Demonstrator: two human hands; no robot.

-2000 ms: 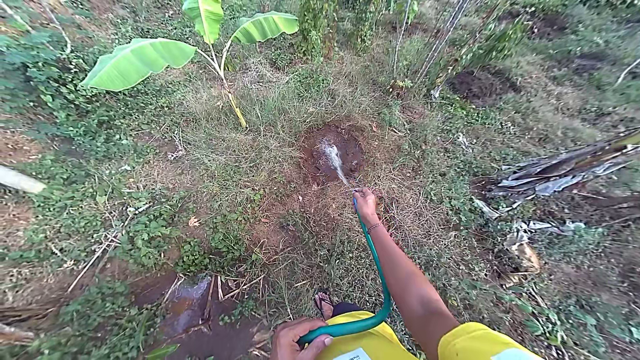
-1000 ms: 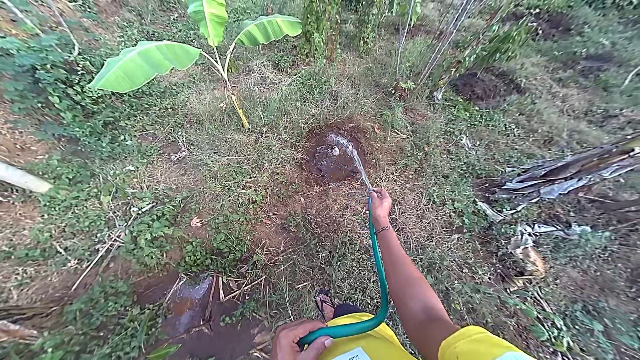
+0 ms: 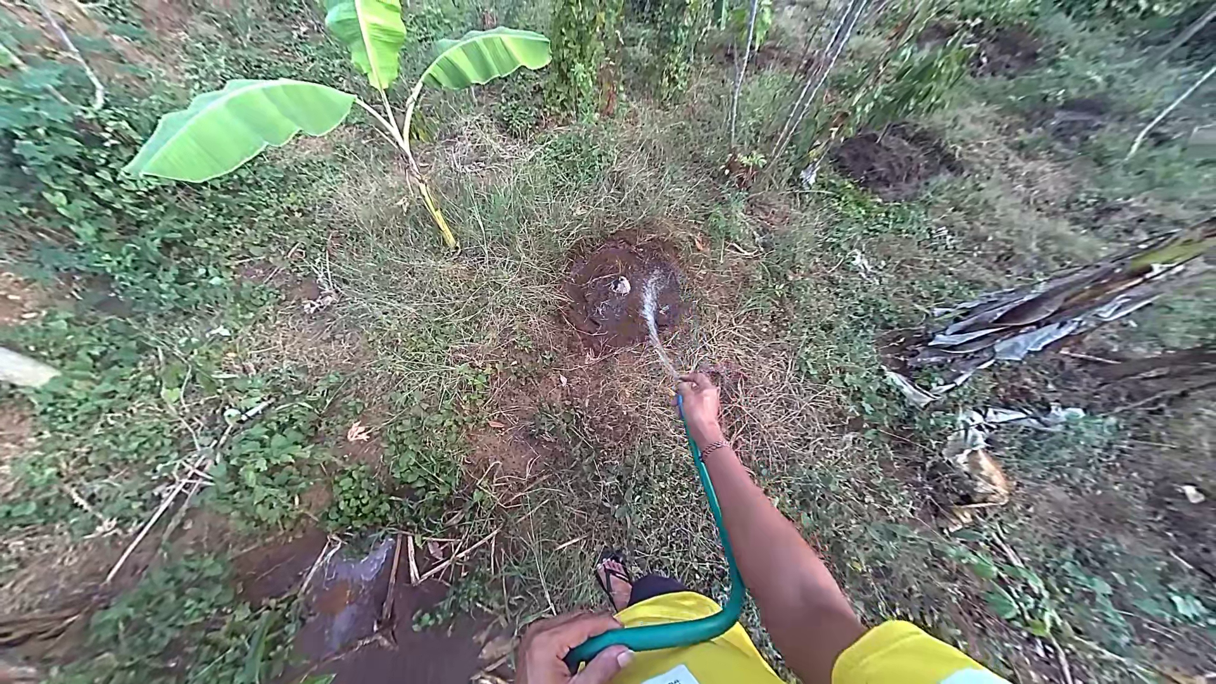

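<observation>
A green garden hose [image 3: 719, 532] runs from the bottom of the head view up to my outstretched right hand [image 3: 701, 404], which is closed around its end. From there a stream of water [image 3: 654, 318] lands in a round, muddy hollow [image 3: 608, 309] in the soil, inside its right part. A small pale lump [image 3: 620, 285] shows in the wet mud left of the stream. My left hand [image 3: 570, 646] grips the hose's lower bend in front of my yellow shirt.
A young banana plant [image 3: 437, 214] stands at the upper left. Dry banana stalk remains [image 3: 1035, 318] lie at the right, with dark soil [image 3: 893, 161] above them. Muddy water [image 3: 347, 598] lies at the lower left, near my sandalled foot [image 3: 613, 575]. Thin poles [image 3: 822, 71] rise at the top.
The stream now falls in the right part of the hollow; two seconds ago it fell nearer the middle. The wet mud has spread. Both hands have kept hold of the hose.
</observation>
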